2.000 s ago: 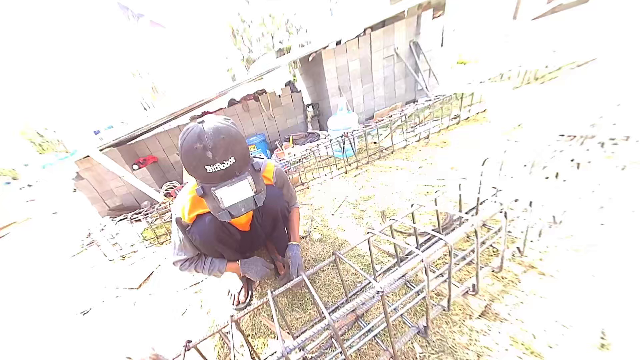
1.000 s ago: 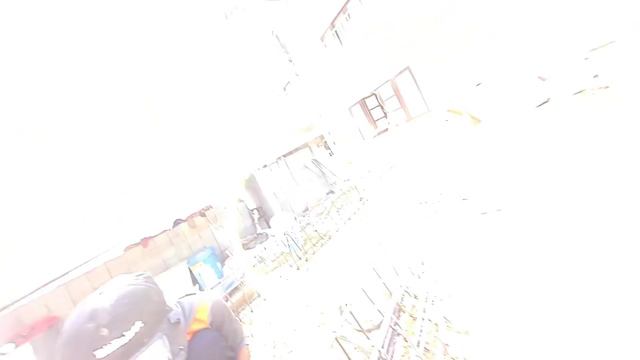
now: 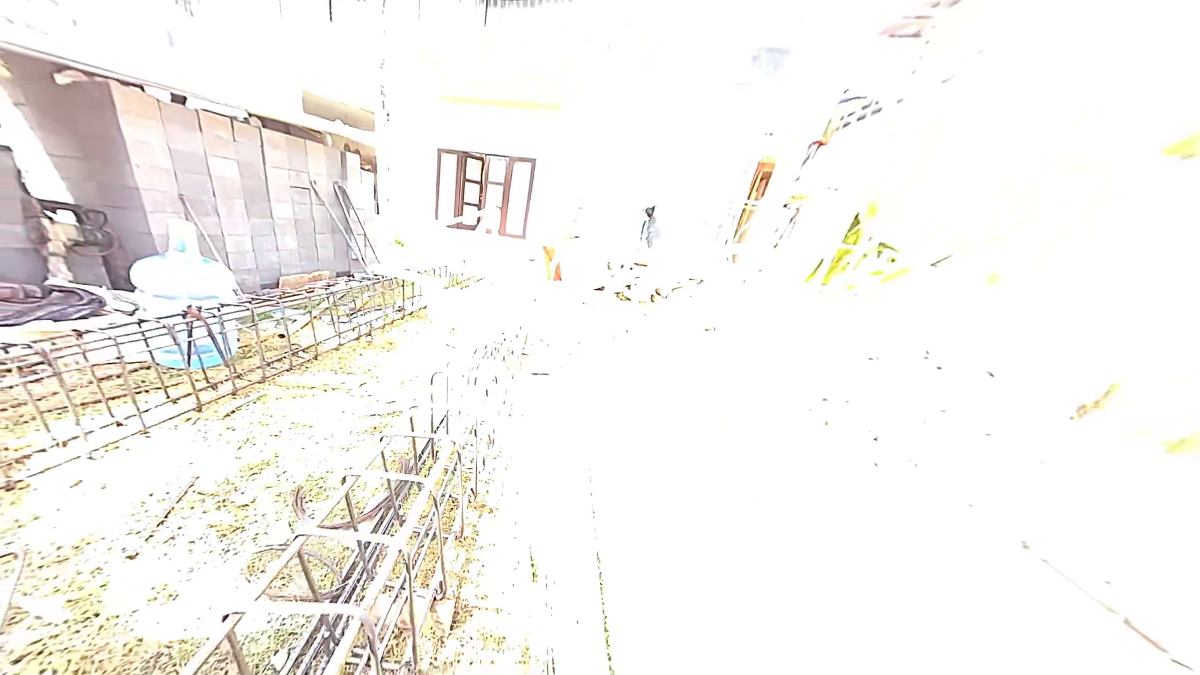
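Note:
Neither my left hand nor my right hand shows in the head view. A cage of steel rebar with bent stirrups (image 3: pixel 375 536) lies on the grass at lower left, running away from me. Long bars and loops of wire lie inside and beside it. Farther left, a second rebar cage (image 3: pixel 197 361) runs along the ground. A bluish-white round container (image 3: pixel 185 277) stands behind that cage. Strong glare hides the surfaces on the right.
A concrete block wall (image 3: pixel 225 178) stands at left, with thin poles (image 3: pixel 349 220) leaning on it. Dark cloth or sheeting (image 3: pixel 47 303) lies near the left edge. A framed window or door (image 3: pixel 486 192) and green leaves (image 3: pixel 848 248) show farther off.
The view has swung to the right. The crouching person in a cap and orange-trimmed clothing, seen in both earlier frames, is out of view.

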